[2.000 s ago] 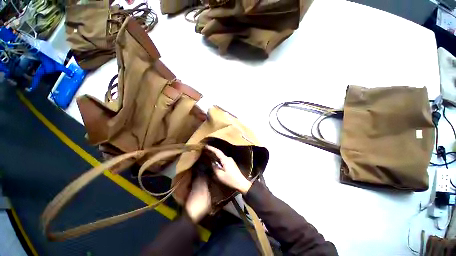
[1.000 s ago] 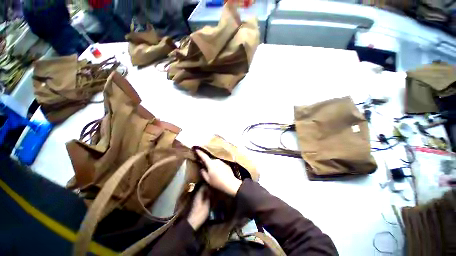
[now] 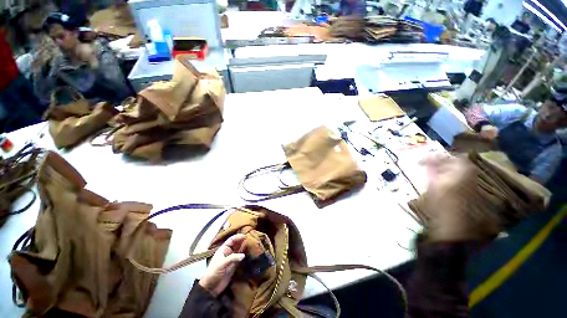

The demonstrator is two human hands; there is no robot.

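Observation:
A brown handbag (image 3: pixel 292 248) stands open at the table's near edge, its mouth facing up. Its long straps spread to the left and right. A zip line and a dark patch (image 3: pixel 258 266) show inside the mouth. My left hand (image 3: pixel 225 264) is at the left side of the mouth, its fingers pinching cloth beside the dark patch. My right hand (image 3: pixel 451 189) is raised at the right, away from the bag, in front of a brown stack. It is strongly blurred, so its fingers and anything in it cannot be made out.
Crumpled brown bags (image 3: pixel 81 242) stand at left, with another heap (image 3: pixel 168 118) behind. A flat bag (image 3: pixel 326 164) lies centre-right. Black plugs and cables (image 3: pixel 388 175) lie beyond it. Layered brown pieces (image 3: pixel 510 192) are at right. One person sits at upper left, another at far right.
The view has swung right and up. My right hand has left the bag and moved far to the right. My left hand is at the open mouth, where the inside now shows.

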